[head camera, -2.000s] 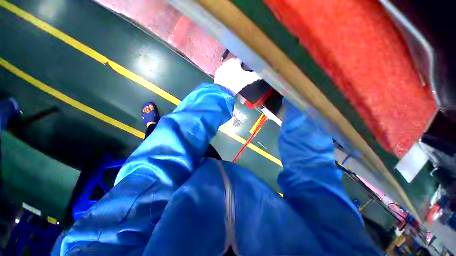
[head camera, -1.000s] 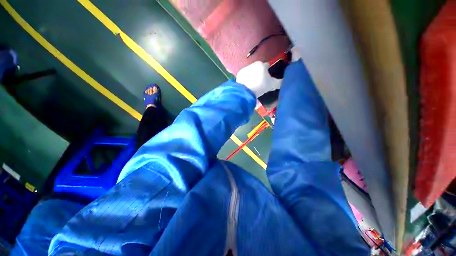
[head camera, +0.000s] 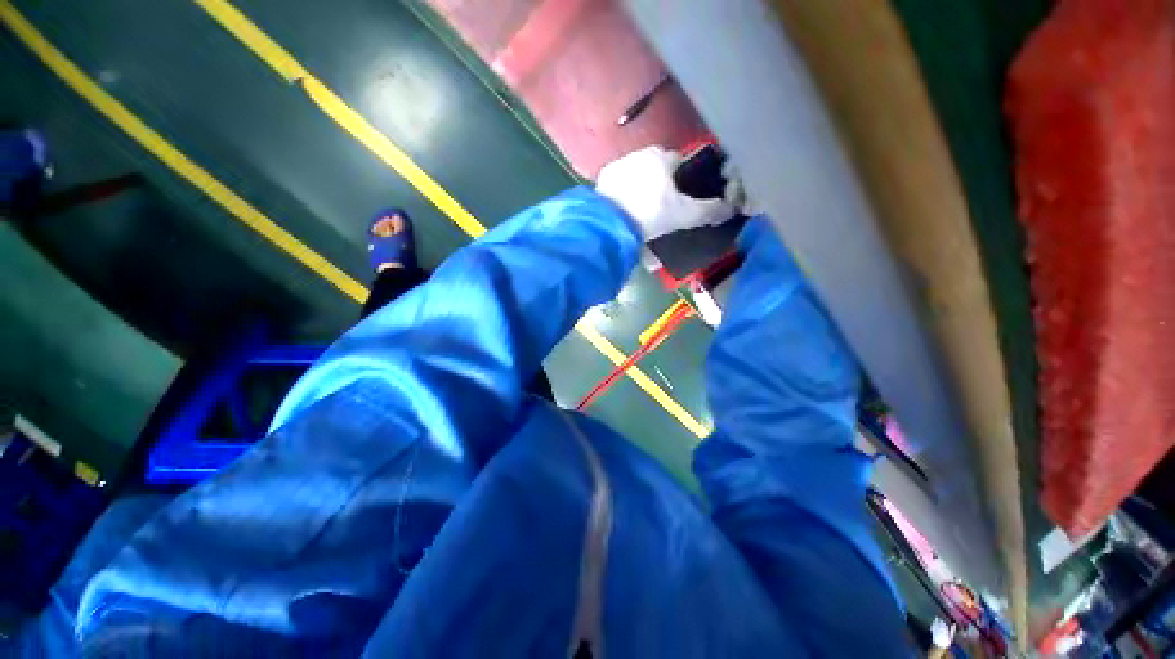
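My left hand (head camera: 644, 191), in a white glove, is at the pink shelf surface (head camera: 586, 84) under the rack's edge. It grips a black device unit (head camera: 702, 245), a flat dark slab with orange-red pieces (head camera: 680, 276) along its lower side. Another dark patch (head camera: 702, 174) shows beside the glove. Only a small pale bit of my right hand (head camera: 736, 191) shows at the slab's far side; its fingers are hidden by the sleeve and the shelf edge. A thin black lead end (head camera: 644, 101) lies on the pink surface.
The grey and wooden-coloured shelf edge (head camera: 889, 167) runs close above my right arm. A large orange-red piece (head camera: 1095, 258) lies on the upper level. A blue stool (head camera: 213, 444) and a person's sandalled foot (head camera: 391, 241) are at the left, on the green floor.
The view has turned slightly, and the shelf edge shows further left. My hands and the slab are a little lower beside it, and more of the slab's dark face shows.
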